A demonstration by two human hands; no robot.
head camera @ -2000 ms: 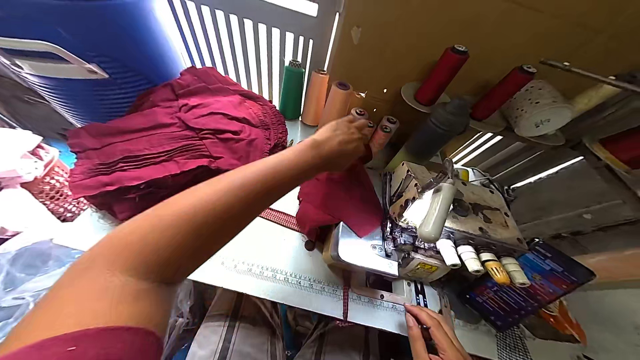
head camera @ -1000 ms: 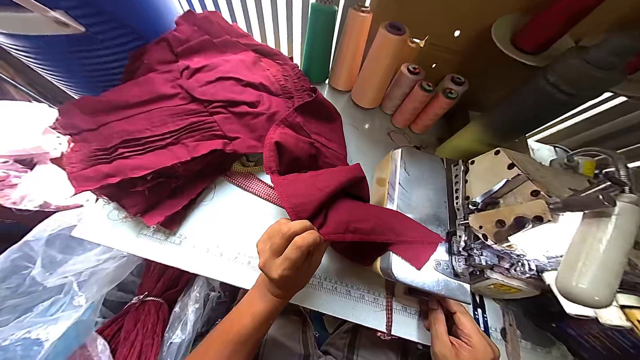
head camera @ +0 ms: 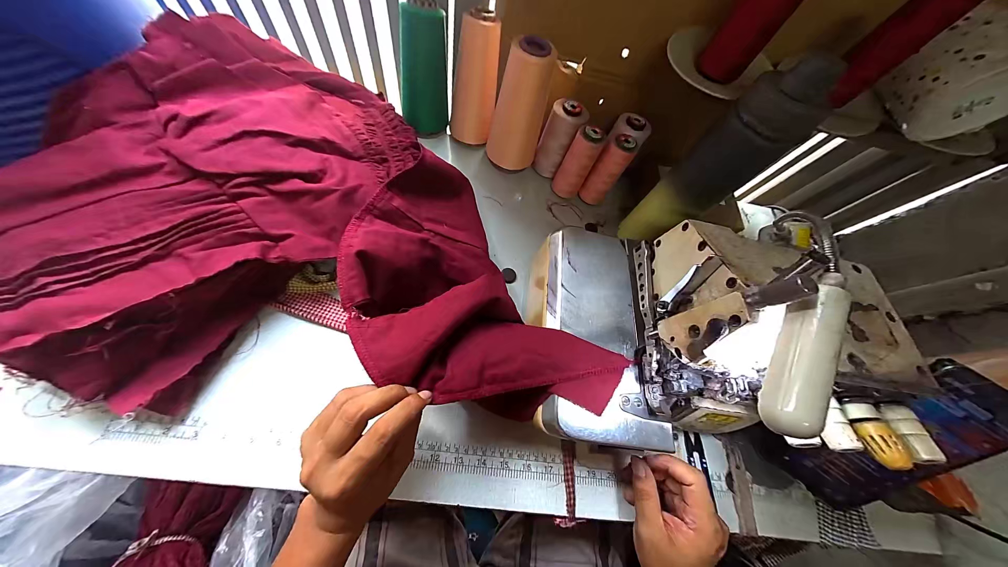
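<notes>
Thumb and forefinger of my left hand (head camera: 362, 445) pinch the lower edge of a maroon fabric piece (head camera: 472, 339). That piece runs right to the needle area of an overlock sewing machine (head camera: 693, 378), its narrow end lying on the metal plate (head camera: 594, 315). My right hand (head camera: 676, 508) rests at the table's front, just below the plate, with its fingers curled; whether it holds anything is hidden. A large heap of gathered maroon cloth (head camera: 197, 173) lies at the left and touches the piece. A checked red strip (head camera: 568, 480) hangs over the printed ruler (head camera: 504, 465) on the table.
Green (head camera: 424, 71) and peach thread cones (head camera: 520, 102) stand behind, beside smaller pink spools (head camera: 579, 161). A white lamp (head camera: 805, 362) overhangs the machine's right side. White spools (head camera: 909, 433) stand at the right. Plastic bags (head camera: 55, 516) lie at the lower left.
My left hand has come from the thread spools down to the fabric's front edge. The maroon piece, bunched beside the machine two seconds ago, is spread out to the needle area. The view has moved closer.
</notes>
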